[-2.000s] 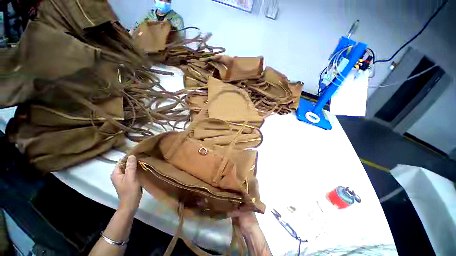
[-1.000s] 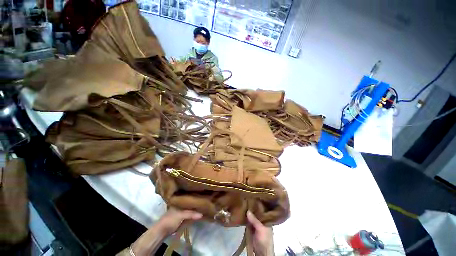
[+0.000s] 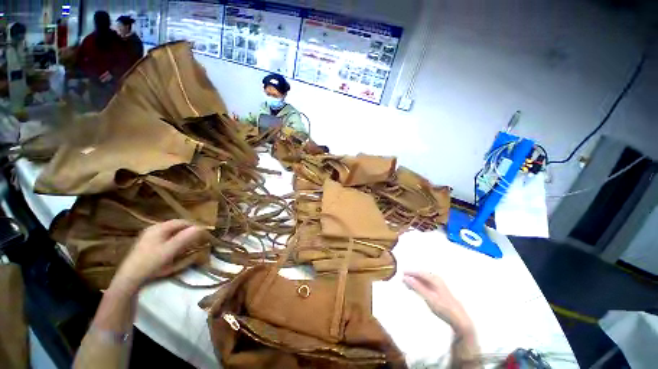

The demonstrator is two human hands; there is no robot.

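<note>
A brown bag [image 3: 310, 317] lies at the table's near edge, its gold zipper towards me and a round gold ring fitting [image 3: 304, 290] on its front. The picture's bottom edge cuts it off. My left hand [image 3: 160, 249] is over the left bag heap, above and left of the bag; it is slightly blurred, and I cannot tell whether its fingers touch a strap. My right hand [image 3: 433, 292] is right of the bag, above the white table, empty with fingers apart.
Large brown bags [image 3: 130, 137] with tangled straps are heaped at left. More bags [image 3: 353, 209] lie beyond the near one. A blue press-like machine [image 3: 489, 198] stands at the right back. A red-based object [image 3: 525, 359] is cut off at bottom right. A masked person [image 3: 278, 108] sits opposite.
Both hands have let go of the bag and moved apart, left hand up-left, right hand up-right. The bag now lies lower in view, its ring fitting showing. The view has shifted.
</note>
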